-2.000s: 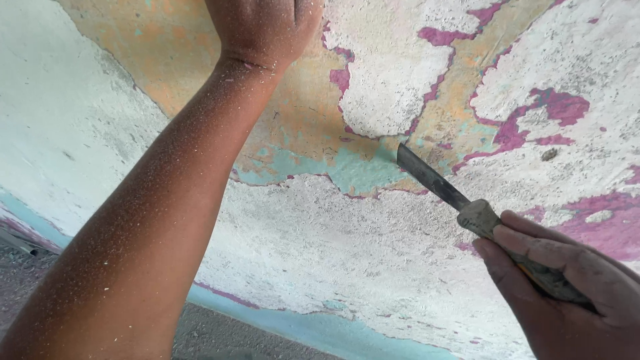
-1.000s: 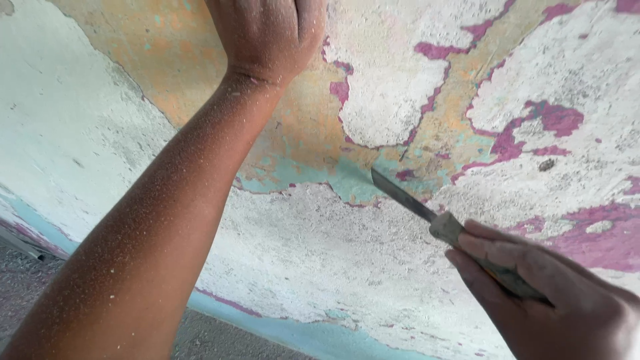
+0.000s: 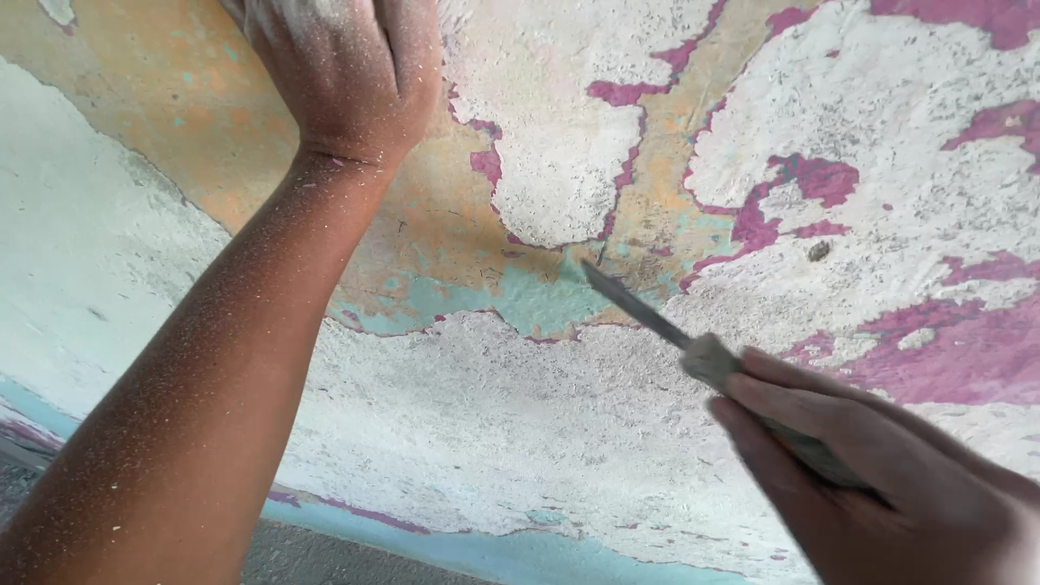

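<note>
My right hand (image 3: 877,471) is closed around the grey, worn handle of a scraper (image 3: 638,305) with a narrow metal blade. The blade points up and left, its tip at a patch of turquoise paint (image 3: 536,296) bordered by orange-yellow paint (image 3: 431,211) on a wall. My left hand (image 3: 349,65) lies against the painted wall at the upper left, its fingers cut off by the top edge, so whether it holds anything is hidden. Pale dust and flecks cover the left hand and forearm.
Bare whitish plaster (image 3: 504,398) spreads below and to the right, with magenta paint remnants (image 3: 959,349) at the right. A light blue band (image 3: 455,544) runs along the wall's bottom, above a rough grey floor (image 3: 325,556). A small dark pit (image 3: 818,250) marks the plaster.
Between two seconds and one second ago, the scraper tip moved left across the turquoise patch; now it is back nearer the patch's upper right. My left hand stays against the wall.
</note>
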